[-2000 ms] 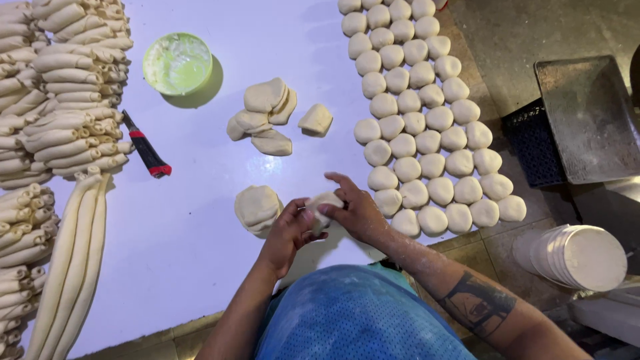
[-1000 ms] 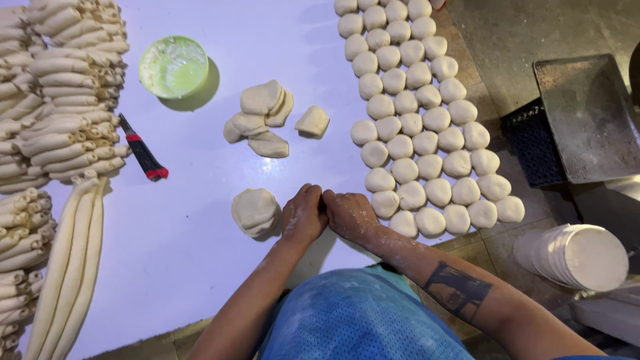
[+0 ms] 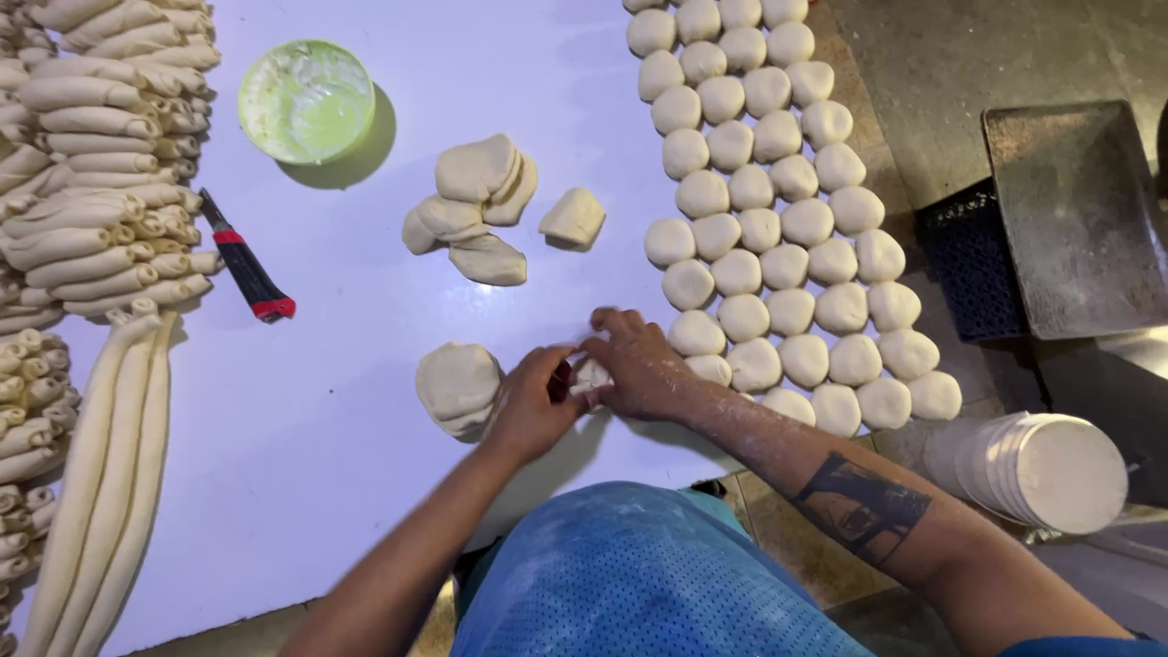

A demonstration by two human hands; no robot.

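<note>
Near the front edge of the white table, my left hand (image 3: 538,401) and my right hand (image 3: 639,360) meet around a small piece of dough (image 3: 592,377), its underside hidden by fingers. Something dark red shows by the left fingers, too little to name. Just left of my left hand lies a stack of flattened dough pieces (image 3: 456,385). Farther back are a loose pile of dough pieces (image 3: 476,169) and one separate dough piece (image 3: 573,217). Rows of round dough balls (image 3: 783,266) lie right of my right hand, its forearm passing over the nearest ones.
A green bowl (image 3: 307,102) with white residue and a red-and-black utility knife (image 3: 245,265) lie on the left. Rolled dough pieces (image 3: 100,164) and long dough strips (image 3: 105,484) fill the left side. Beyond the right edge are a metal tray (image 3: 1077,219), black crate (image 3: 972,260) and white bucket (image 3: 1068,473).
My hands were closed together with the dough hidden a second ago; now the fingers are spread and a piece of dough shows between them.
</note>
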